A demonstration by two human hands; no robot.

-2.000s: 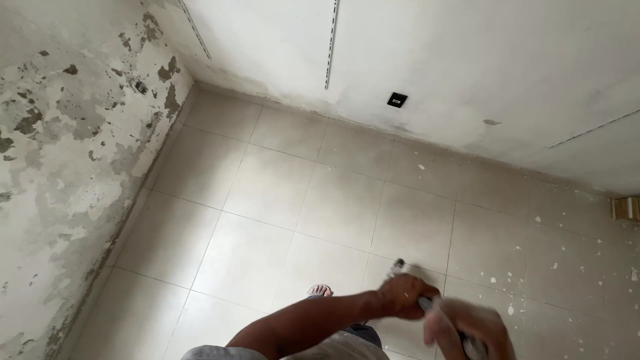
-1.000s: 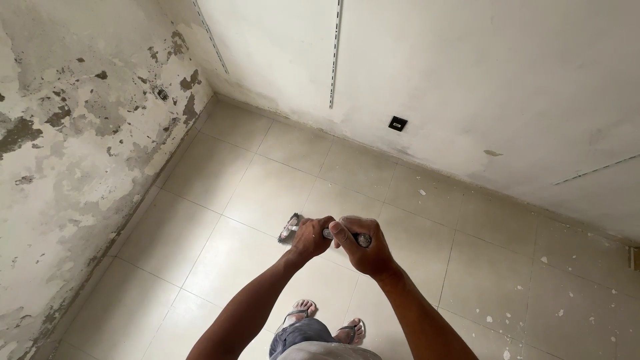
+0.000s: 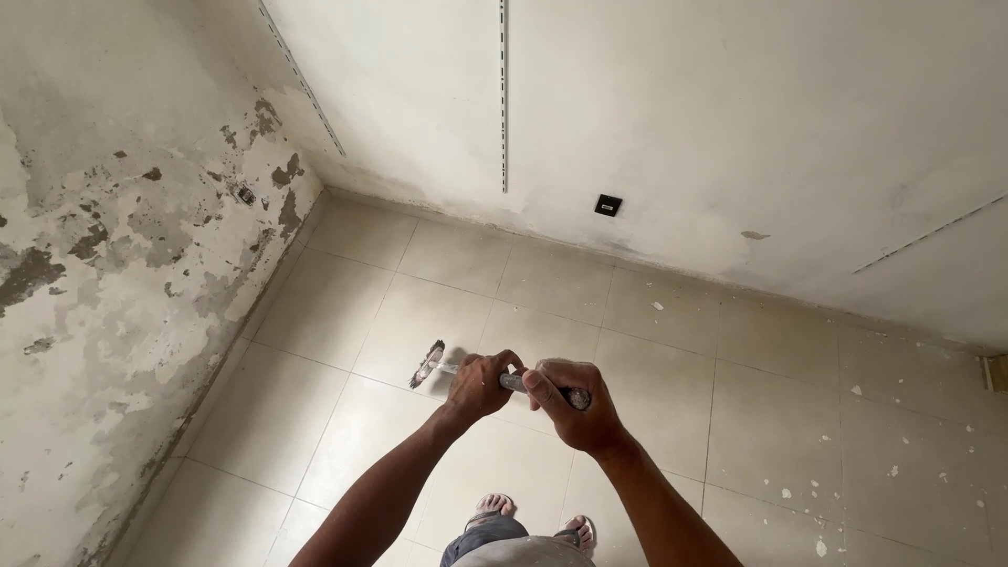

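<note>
Both of my hands grip one long-handled tool (image 3: pixel 516 383), whose shaft runs across the middle of the view. My left hand (image 3: pixel 482 384) is closed around the shaft nearer the head. My right hand (image 3: pixel 568 400) wraps the handle close to its rounded, whitish-stained end. Beyond my left hand, the tool's head (image 3: pixel 427 364) shows as a narrow, dark-edged bar with pale smears, set crosswise; its exact kind is unclear. The head appears over the floor tiles (image 3: pixel 315 303), and a soft shadow lies beside it.
The left wall (image 3: pixel 94 331) has peeling paint and bare patches. On the far wall (image 3: pixel 709 118) are slotted metal strips (image 3: pixel 503 94) and a black socket plate (image 3: pixel 608 205). Paint flakes (image 3: pixel 786 494) dot the floor at right. A wooden piece (image 3: pixel 996 373) stands at the right edge. My sandalled feet (image 3: pixel 496 505) are below.
Two seconds ago my hands and the tool were blurred and lower right; one second ago they were near the middle of the view, where they are now. My feet have come into fuller view.
</note>
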